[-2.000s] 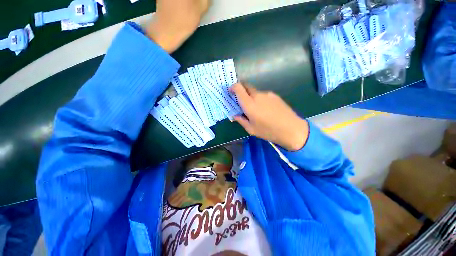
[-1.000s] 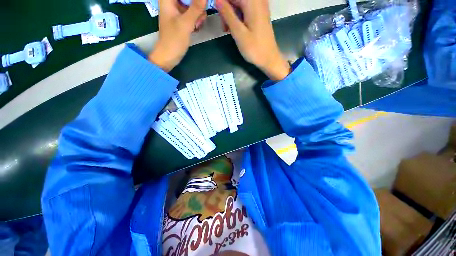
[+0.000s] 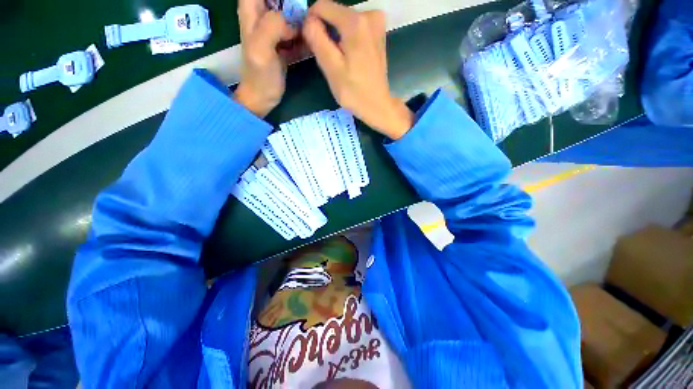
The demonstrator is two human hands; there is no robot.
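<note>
My left hand is at the top centre, its fingers closed around a light blue watch case near the top edge. My right hand is beside it, fingertips pinched at the case's edge. Whether a strap is between the fingertips is hidden. Below my hands, light blue watch straps with rows of small holes lie fanned in two overlapping groups on the dark green worktop.
Part-assembled watches with white paper slips lie on the green belt at upper left, beyond the pale curved rail. A clear bag of straps lies at right, near another person's blue sleeve. Brown cartons stand at lower right.
My right hand has left the strap pile and joined my left at the top; both have since come slightly lower and left. The belt watches have shifted right.
</note>
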